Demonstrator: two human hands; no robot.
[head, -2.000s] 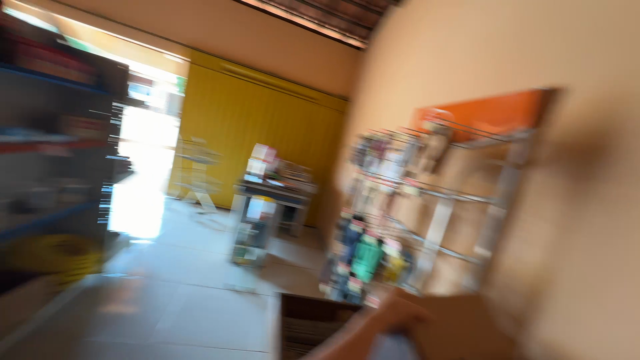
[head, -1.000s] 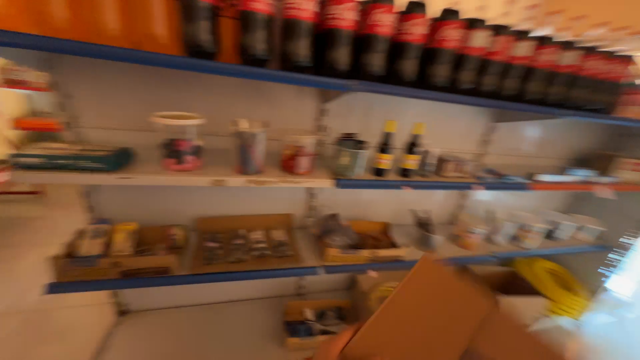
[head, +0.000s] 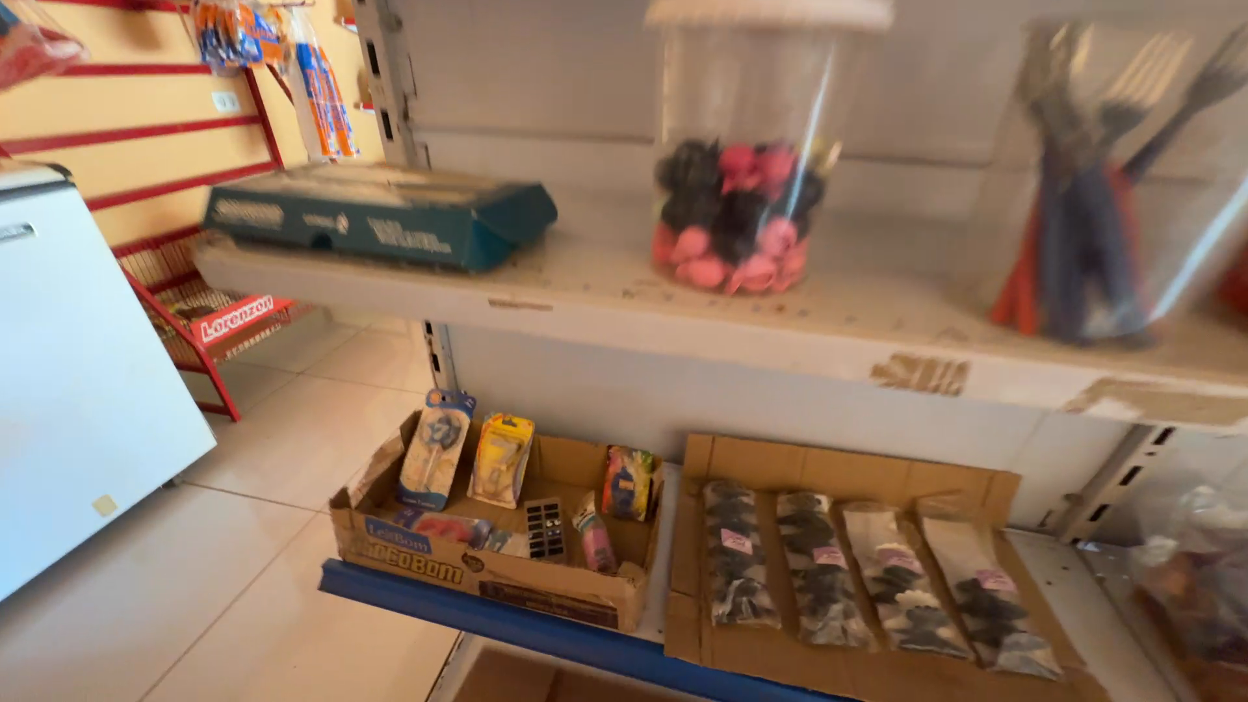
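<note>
Neither of my hands shows in the head view. On the upper shelf stands a clear plastic jar (head: 736,175) with a white lid, holding pink and black pieces. Left of it lies a flat dark green carton (head: 380,219). A clear container with forks (head: 1092,195) with coloured handles is at the right. On the lower shelf, an open cardboard box (head: 487,546) holds small blister packs and other packets. Beside it, several clear packets of dark items (head: 824,570) lie in a cut cardboard tray (head: 848,453).
A white chest appliance (head: 83,370) stands at the left on the tiled floor (head: 263,556). Behind it are a red wire rack (head: 210,302) and packaged items hanging on a wall (head: 322,88). The lower shelf has a blue front edge (head: 546,634). A plastic bag (head: 1194,556) lies at the right.
The view has swung to the shelves and come closer to their left end. The cardboard piece and the part of a hand seen low in the earlier frames are out of view.
</note>
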